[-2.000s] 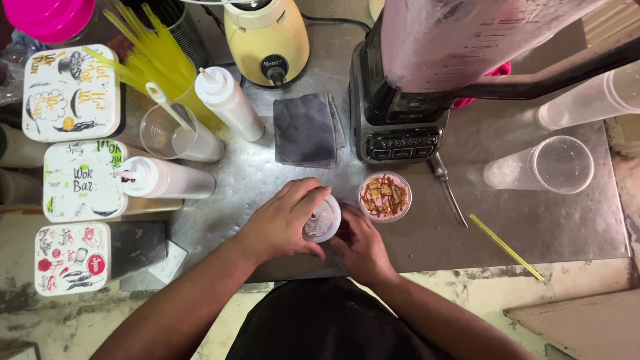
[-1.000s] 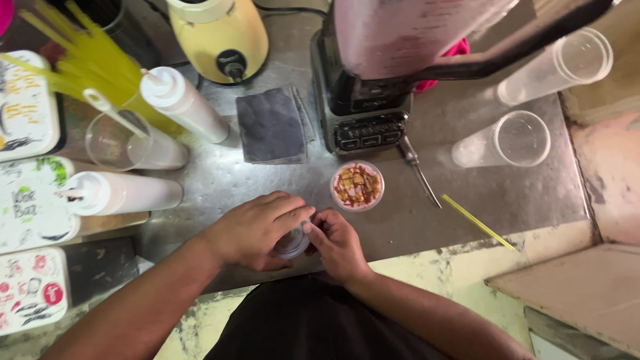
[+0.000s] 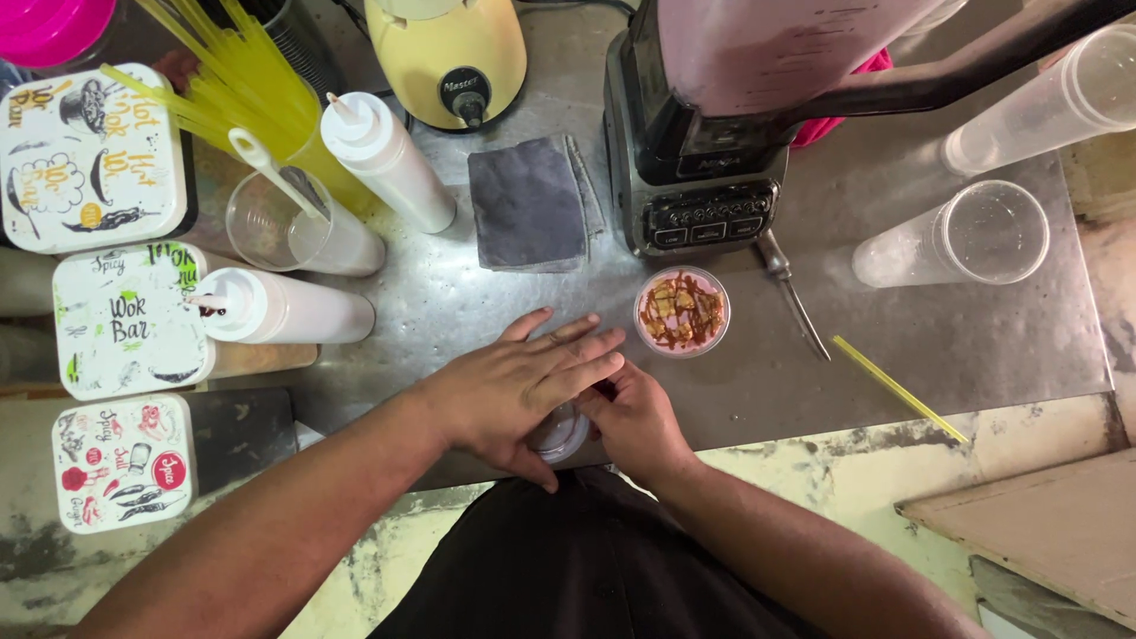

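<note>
At the near edge of the metal counter, a clear plastic lidded cup (image 3: pixel 561 435) stands between my hands, mostly covered by them. My left hand (image 3: pixel 524 386) lies over its top and left side, fingers spread toward the right. Curled against the cup's right side is my right hand (image 3: pixel 635 417), its fingertips partly hidden under the left fingers. Just beyond them stands an open cup of pink drink with brown sauce and golden pieces on top (image 3: pixel 682 312). A yellow straw (image 3: pixel 898 388) lies at the right, near a metal tool with a slim shaft (image 3: pixel 790 288).
A Ninja blender (image 3: pixel 701 177) with pink contents stands behind the topped cup. Folded grey cloths (image 3: pixel 530 202) lie left of it. White squeeze bottles (image 3: pixel 390 164), a cup holding a spoon (image 3: pixel 293 222) and printed-lid containers (image 3: pixel 133 319) line the left. Clear empty cups (image 3: pixel 954 235) stand right.
The left hand's fingers have extended across the cup's top toward the right hand. The right hand stays beside the cup. The view has shifted back and forth.
</note>
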